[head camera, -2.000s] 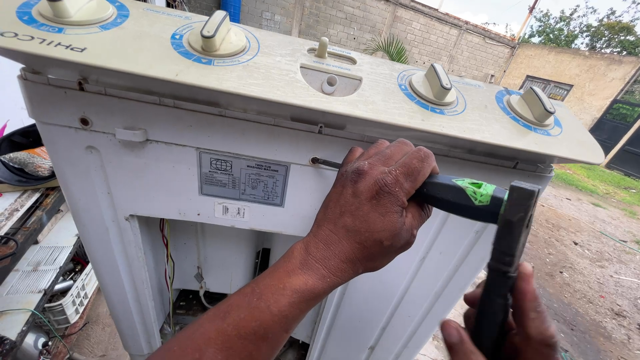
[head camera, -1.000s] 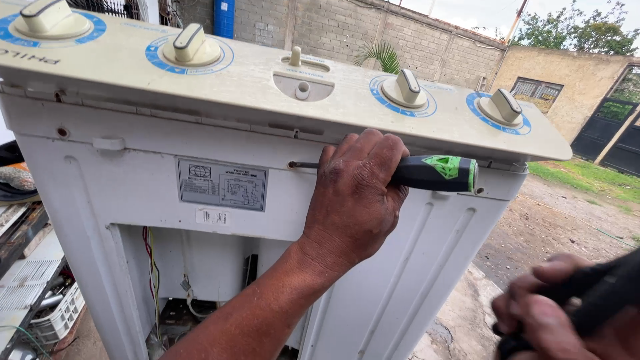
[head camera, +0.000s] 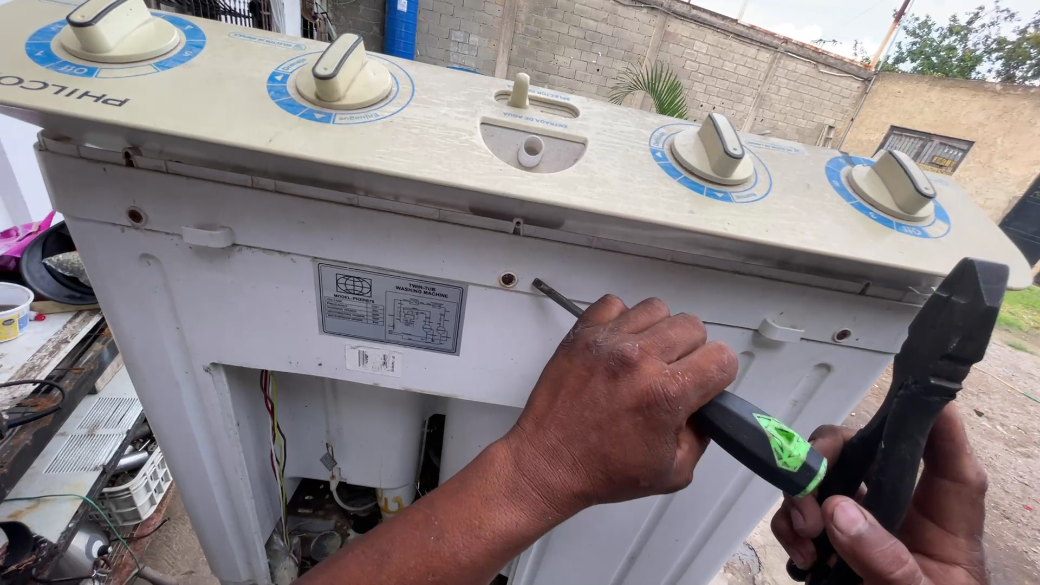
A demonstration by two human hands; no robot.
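My left hand [head camera: 626, 398] grips a screwdriver with a black and green handle [head camera: 764, 443]. Its shaft slants up to the left, and the tip is just right of a screw hole [head camera: 508, 279] in the white back panel [head camera: 268, 236] of a twin-tub washing machine. My right hand [head camera: 894, 504] holds black-handled pliers [head camera: 946, 341] upright, jaws up, beside the screwdriver's butt end. Above the panel lies the cream Philco control panel [head camera: 455, 122] with its knobs; a gap shows under its edge. A metallic data label [head camera: 390, 307] sits left of the hole.
Below the label, an opening shows wires [head camera: 275, 447] and a hose inside the machine. At left stand a cluttered bench [head camera: 49, 357] and a white plastic crate [head camera: 142, 491]. Behind are a block wall [head camera: 585, 49] and a palm plant [head camera: 654, 88]; dirt ground lies at right.
The screwdriver was level with its tip at the panel hole; it now slants, tip beside the hole. The pliers, at the screwdriver's butt two seconds ago, moved away low right, then back up near it.
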